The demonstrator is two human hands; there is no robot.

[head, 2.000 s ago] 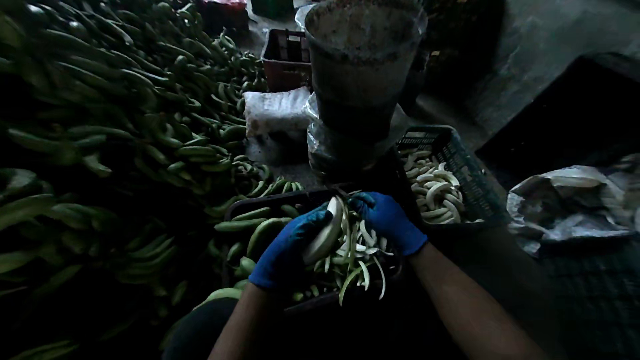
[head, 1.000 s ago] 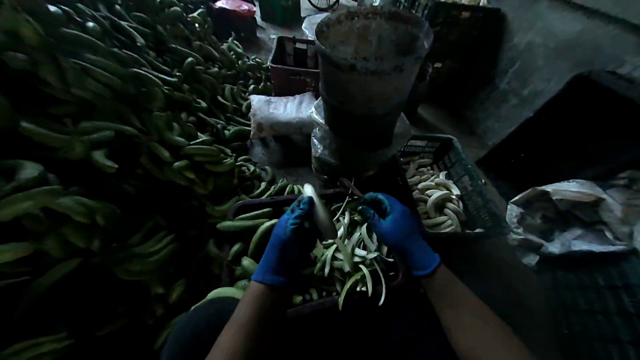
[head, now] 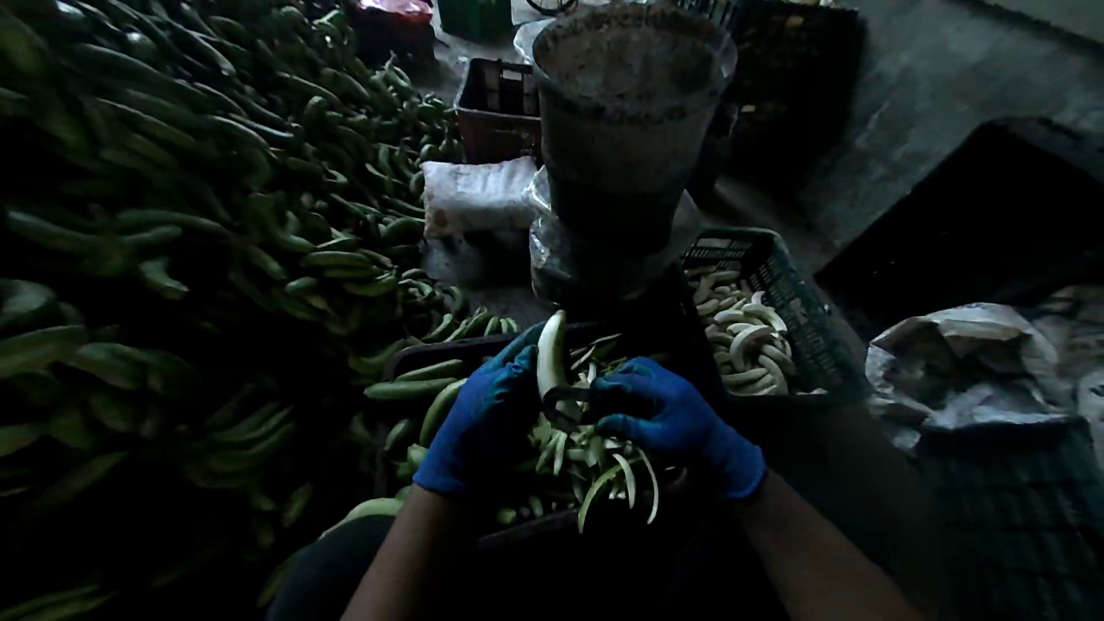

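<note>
My left hand [head: 487,410], in a blue glove, grips a pale, partly peeled green banana or plantain [head: 550,354] that stands nearly upright. My right hand [head: 677,418], gloved likewise, holds a small dark tool [head: 567,395], perhaps a peeler or knife, against the fruit's lower part; its exact kind is unclear. Beneath both hands lie strips of peel [head: 595,483] in a dark crate [head: 448,349], with unpeeled green fruit [head: 410,388] on its left side. Peeled fruit [head: 755,341] fills part of a green plastic crate [head: 811,319] to the right.
A huge pile of green bananas or plantains [head: 216,224] covers the left. Ahead stand a large dirty bucket [head: 630,129], a stuffed white sack [head: 479,197] and a reddish crate [head: 500,134]. A crumpled whitish sack [head: 966,371] lies at the right, near a dark slanted object [head: 975,216].
The fruit in my left hand shows a different tilt from two seconds ago. My right hand has come closer to it, and the tool now touches the fruit.
</note>
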